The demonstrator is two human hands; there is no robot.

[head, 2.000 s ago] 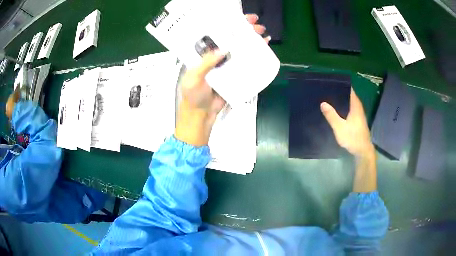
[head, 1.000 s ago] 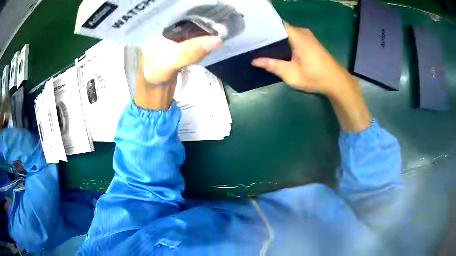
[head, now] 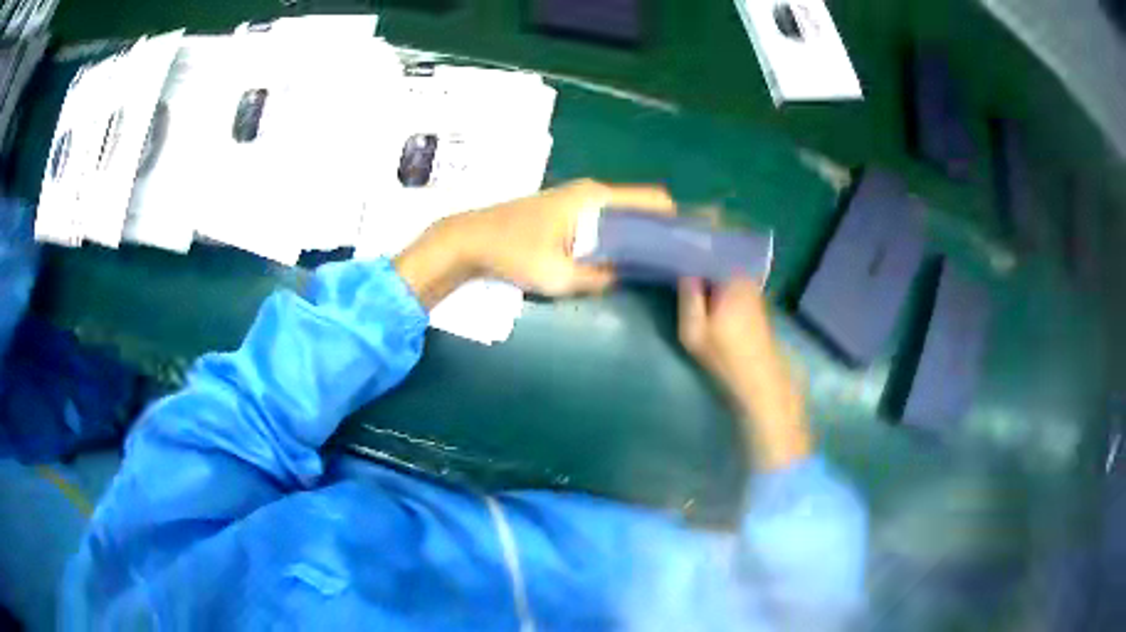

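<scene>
A dark inner box [head: 679, 247] is held between my hands above the green worktop, seen nearly edge-on and blurred. A thin white edge, looking like the outer sleeve, shows at both of its ends; how far the sleeve covers it I cannot tell. My left hand [head: 543, 241] grips the left end. My right hand [head: 731, 321] has its fingers on the near side towards the right end. Overlapping flat white sleeves with watch pictures [head: 309, 136] lie to the left, partly behind my left forearm.
Two dark boxes [head: 868, 266] lie at the right on the worktop [head: 593, 395]. On the belt behind are a white sleeved box [head: 803, 49], a dark box [head: 587, 17] and more dark boxes at far right. Another person's blue sleeve [head: 62, 383] shows at the left edge.
The sleeve and dark box have come down and to the right, now held together edge-on. My right hand is lower. The view has shifted, showing more of the belt at right.
</scene>
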